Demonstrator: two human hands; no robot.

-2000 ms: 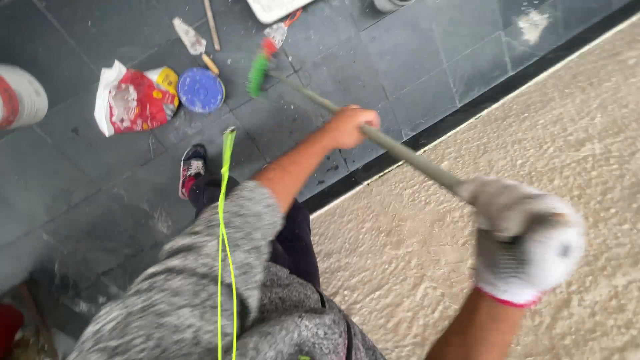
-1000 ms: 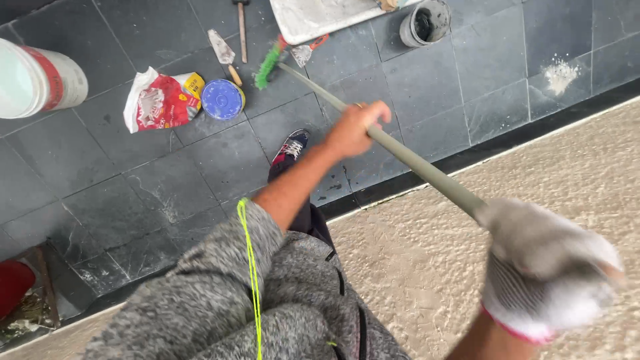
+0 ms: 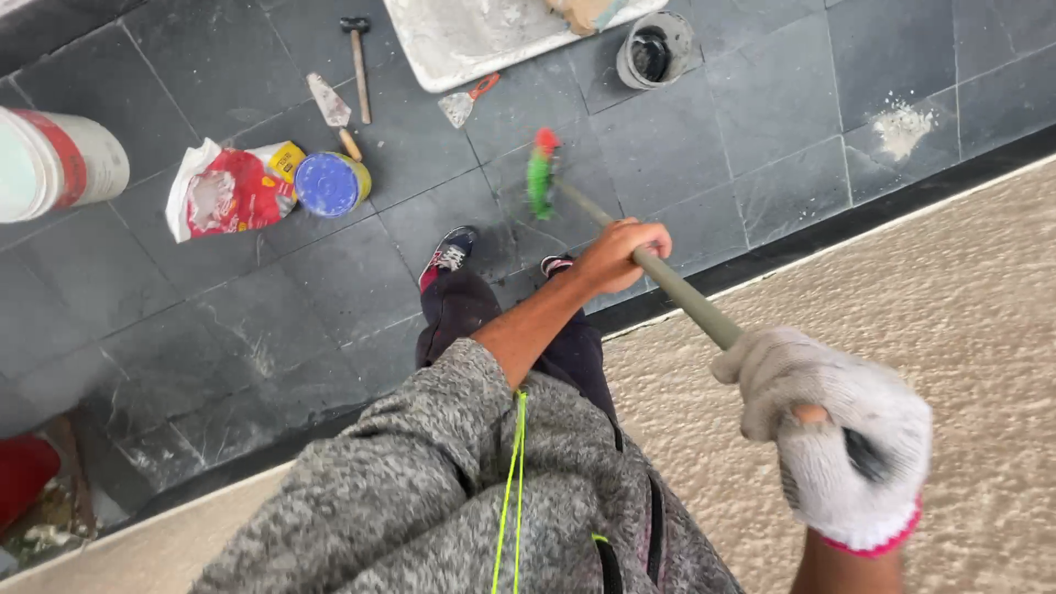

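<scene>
A broom with green and red bristles (image 3: 541, 173) is at the floor in the upper middle of the head view. Its long grey-green handle (image 3: 689, 299) slants down to the right. My left hand (image 3: 623, 254), bare, is wrapped around the handle partway along. My right hand (image 3: 833, 429), in a worn white knitted glove with a pink cuff, grips the handle near its upper end; a fingertip shows through the glove. Beyond the broom head lies a putty knife with an orange handle (image 3: 469, 99).
On the dark tiles are a pointing trowel (image 3: 330, 103), a hammer (image 3: 360, 70), a blue-lidded tub (image 3: 328, 184), a torn red bag (image 3: 235, 190), a white bucket (image 3: 62, 165), a mortar tray (image 3: 462, 41), a grey bucket (image 3: 654, 51) and white debris (image 3: 902, 128). A textured wall (image 3: 891, 272) borders the right side.
The broom head has moved right, away from beside the trowel and tub, to the tiles below the putty knife. Both hands have kept their hold on the handle.
</scene>
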